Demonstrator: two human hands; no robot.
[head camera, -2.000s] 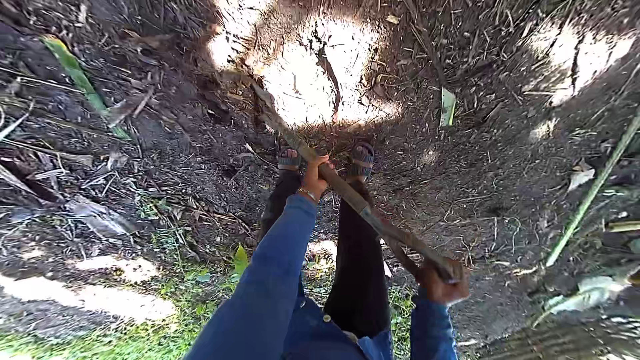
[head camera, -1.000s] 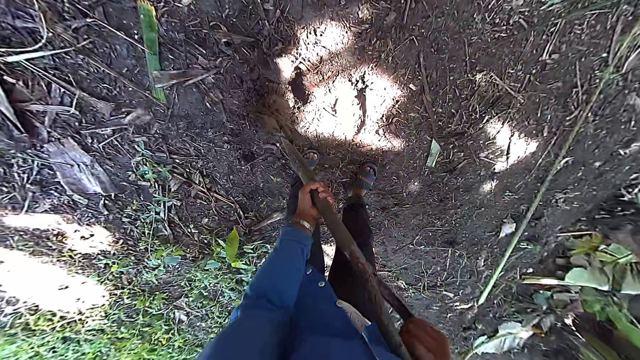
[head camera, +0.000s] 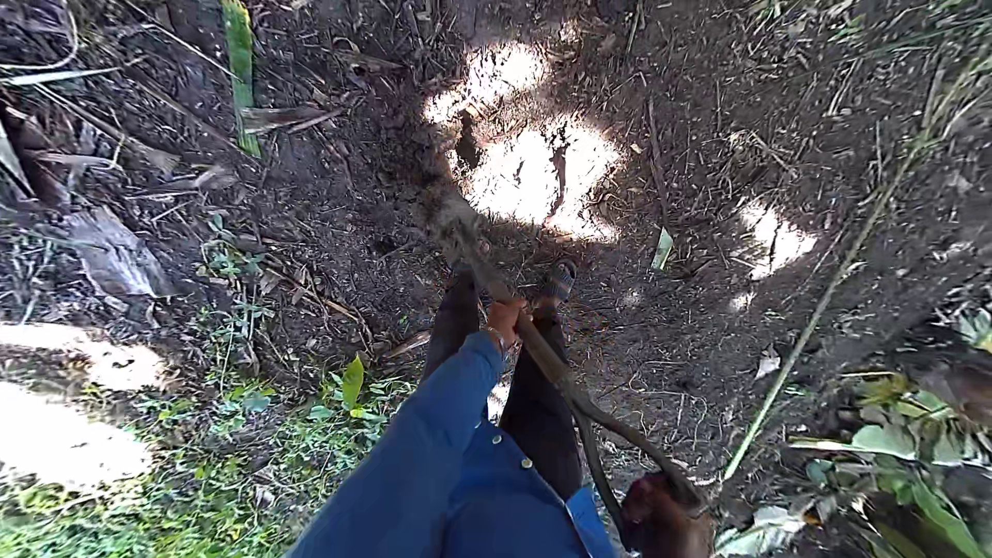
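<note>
A long wooden handle (head camera: 549, 358) runs slantwise across my legs and splits into a fork near its upper end. My left hand (head camera: 505, 319) is closed around its shaft in front of my thighs. At the lower right, my right hand (head camera: 668, 518) grips the end of the forked part, partly cut by the frame's bottom. The far end of the handle reaches the loose soil (head camera: 453, 221) by my left foot; whatever is fixed there is blurred and I cannot tell its shape.
My sandalled foot (head camera: 564, 280) stands on dark soil. A green leaf strip (head camera: 242, 74) and a dry husk (head camera: 116, 252) lie at left. Low green plants (head camera: 232, 465) grow at lower left. A long green stalk (head camera: 814, 318) crosses the right, with leafy cuttings (head camera: 891, 442) beside it.
Both hands have kept hold of the handle. My right hand has come lower and closer to my body, and the handle has turned steeper. The view has shifted somewhat.
</note>
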